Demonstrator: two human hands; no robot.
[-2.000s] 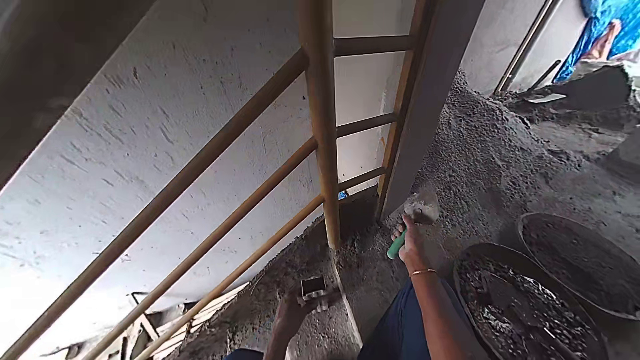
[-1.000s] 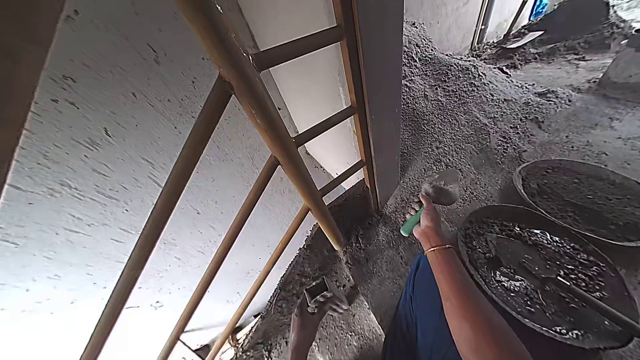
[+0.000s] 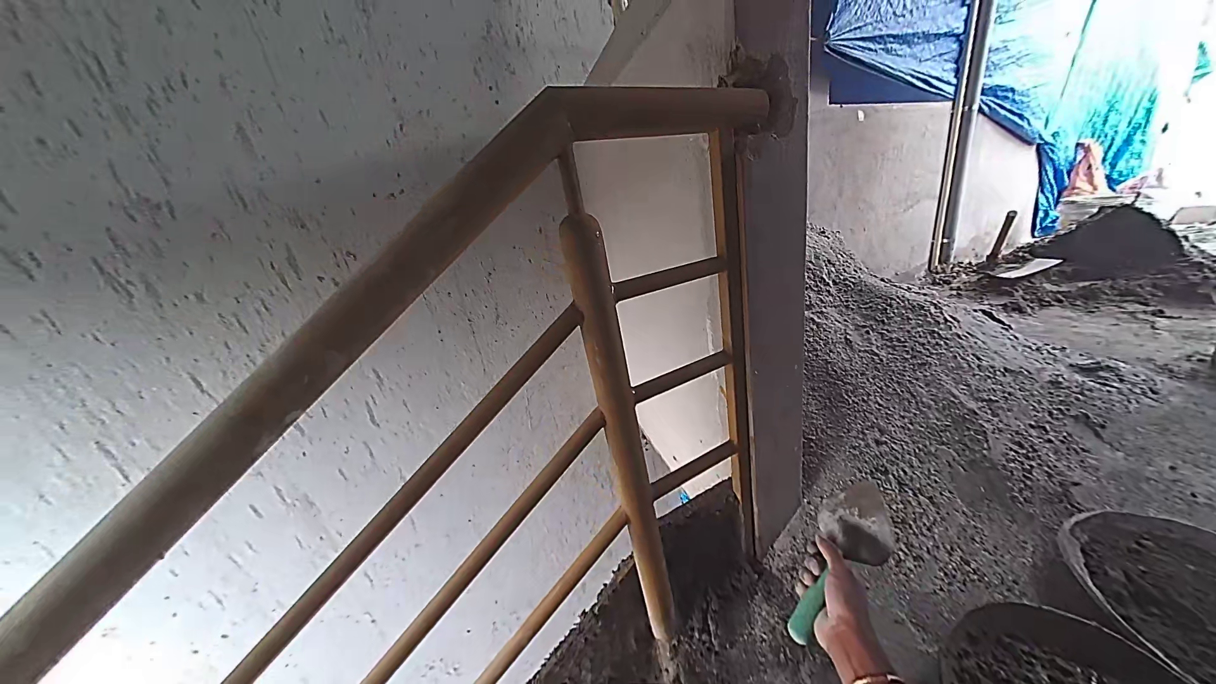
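My right hand (image 3: 836, 603), with a bangle at the wrist, is closed around the green handle of a trowel (image 3: 857, 522) at the lower right. The trowel's blade carries some grey mortar and points up, over the sandy floor beside the pillar's foot. To the left stands a brown metal railing post (image 3: 617, 427), its lower end in rough mortar (image 3: 708, 551). A thick handrail (image 3: 380, 285) slopes down to the left and also meets the pillar (image 3: 774, 332). My left hand is out of view.
Two round pans (image 3: 1092, 560) holding dark mortar are at the lower right. A heap of sand (image 3: 893, 351) lies against the pillar. Farther back are a darker heap (image 3: 1121, 242), a pipe (image 3: 959, 133) and a blue tarpaulin (image 3: 1016, 95). A speckled wall (image 3: 237, 190) rises behind the railing.
The view has tilted up, bringing in the top of the handrail and the tarpaulin. My left hand, seen low by the post with a small dark box-like object, has left the view. My right hand still grips the trowel.
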